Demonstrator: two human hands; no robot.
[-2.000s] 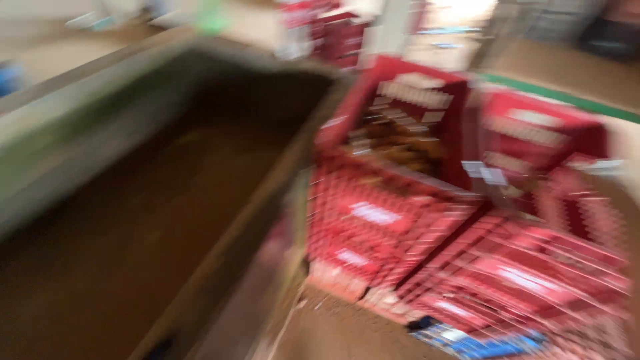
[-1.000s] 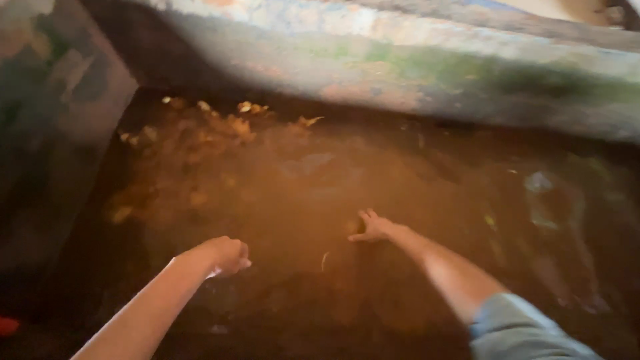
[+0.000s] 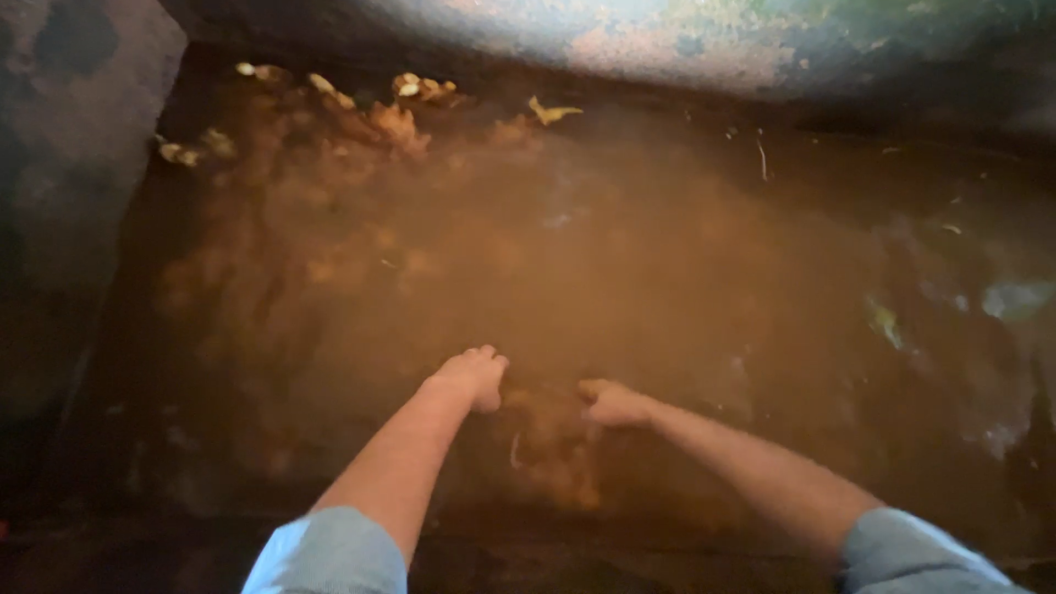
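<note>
Both of my hands reach into a trough of murky brown water [image 3: 643, 272]. My left hand [image 3: 477, 378] is at the water just below the middle of the view, its fingers partly bent and their tips hard to make out. A short way to its right, my right hand [image 3: 615, 403] is at the water too, its fingers pointing left and partly hidden. Between and below the hands, blurred orange-brown lumps [image 3: 557, 462] show under the surface. What either hand touches underwater cannot be seen. Knobbly pale-brown root-like pieces [image 3: 422, 87] break the surface at the far left.
The trough's stained far wall [image 3: 685, 49] runs across the top, and its side wall [image 3: 74, 165] stands at the left. A yellow leaf-like scrap [image 3: 553, 111] floats near the far wall. Pale reflections lie on the water at the right.
The view has swung from red crates beside the trough to the water inside it. Since one second ago, my hands have come closer together.
</note>
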